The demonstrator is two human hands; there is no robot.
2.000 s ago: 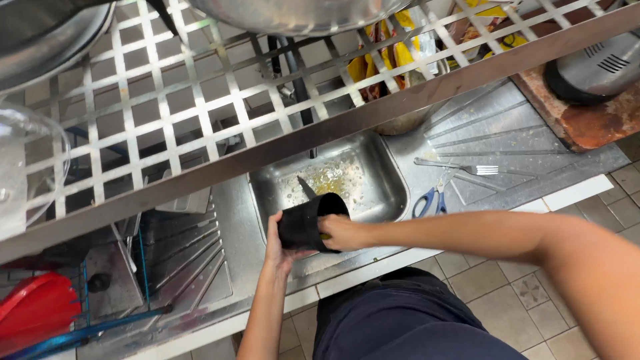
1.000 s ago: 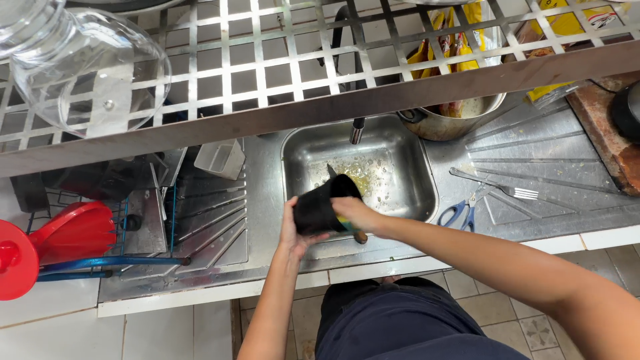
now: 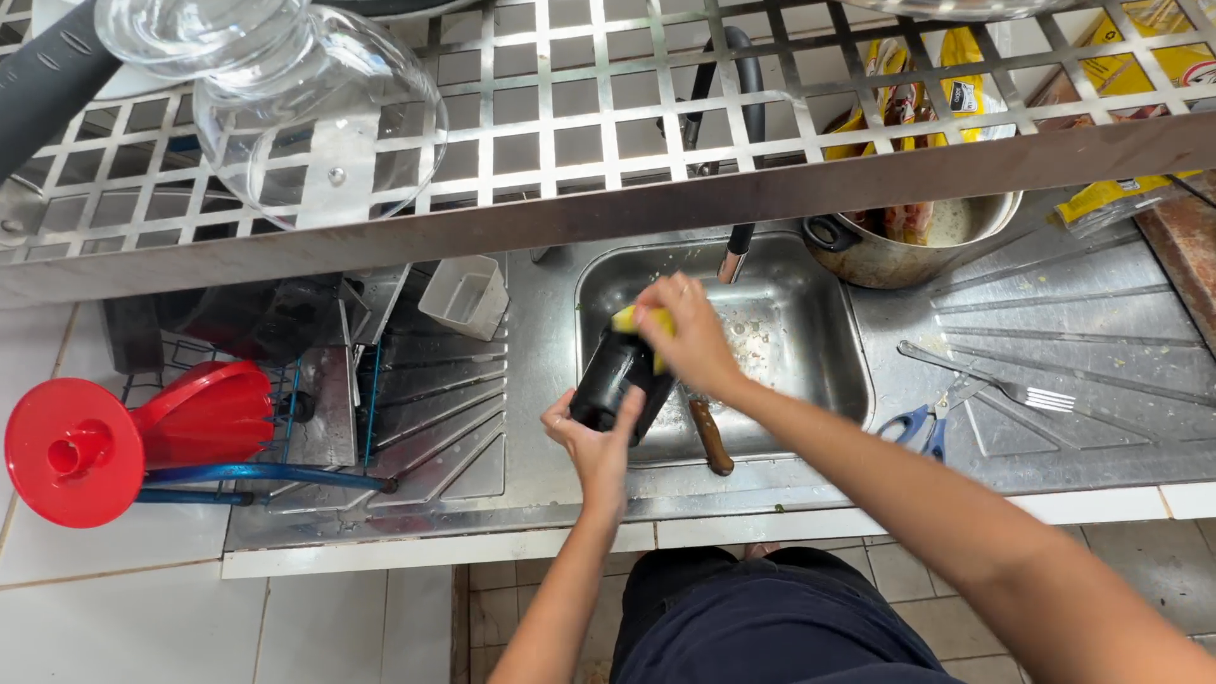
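Observation:
Over the left part of the steel sink basin (image 3: 807, 332), my left hand (image 3: 598, 446) grips a black cylindrical container (image 3: 617, 375) around its lower end; the container is tilted. My right hand (image 3: 689, 332) presses a yellow sponge (image 3: 655, 328) against its upper end. Beneath them a knife's wooden handle (image 3: 711, 437) rests over the basin's front rim, with its blade partly hidden. The black faucet spout (image 3: 738, 252) points down into the basin, where small food bits lie.
A slotted metal shelf (image 3: 570, 190) with a glass vessel (image 3: 323, 123) hangs above. Right of the basin are a pot (image 3: 883, 252), a fork (image 3: 1035, 394) and blue-handled scissors (image 3: 917, 427). A plastic tub (image 3: 467, 296) and red funnel-like pieces (image 3: 71, 454) stand left.
My right hand has come out of the container's mouth and is now at its outer upper end with the sponge. The container has been turned in my left hand.

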